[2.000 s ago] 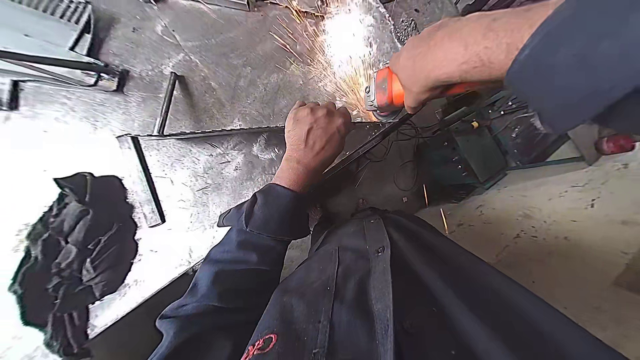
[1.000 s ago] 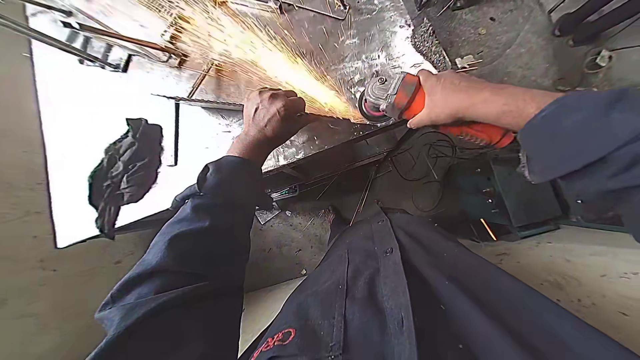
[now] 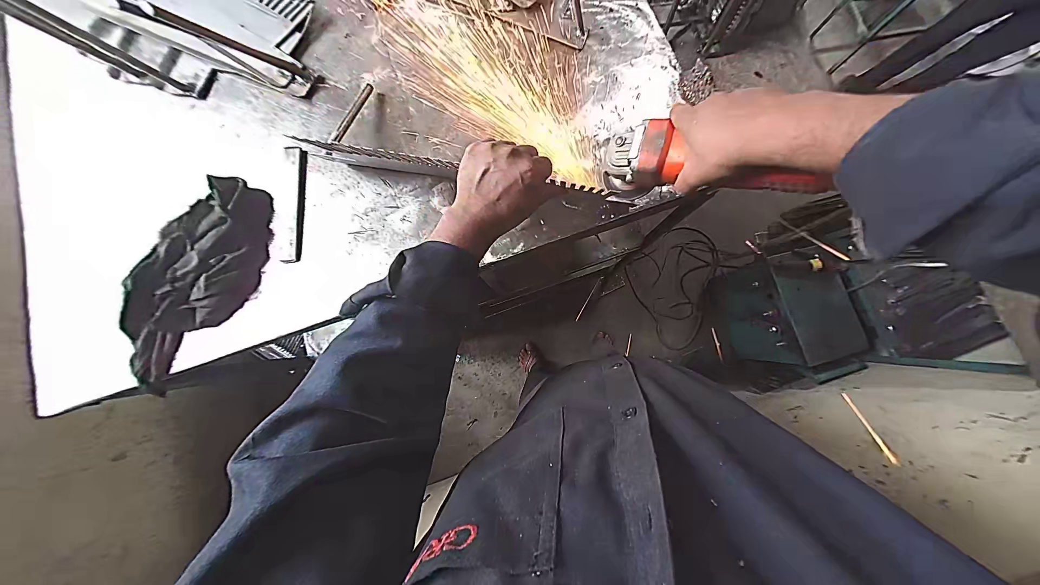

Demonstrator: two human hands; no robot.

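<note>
My right hand [image 3: 719, 138] grips an orange angle grinder [image 3: 662, 154] by its body. The grinder's disc meets the right end of a toothed metal strip [image 3: 382, 158], and a broad fan of sparks flies up and to the left from there. The fist of my left hand [image 3: 502, 183] is closed on the strip, a short way left of the disc. Part of the strip is hidden under that hand. All this is over a metal worktable [image 3: 357, 203] near its front edge.
A crumpled dark cloth [image 3: 207, 260] and a short metal bar [image 3: 296, 203] lie on the table's left part. Metal frames [image 3: 219, 49] are at the back left. Below the table's right end are a coiled cable [image 3: 674, 276] and a dark green metal box [image 3: 812, 309] on the floor.
The spray of sparks, small and bright two seconds ago, fans out widely up and left in the later frames. Both hands keep their hold. The view has shifted.
</note>
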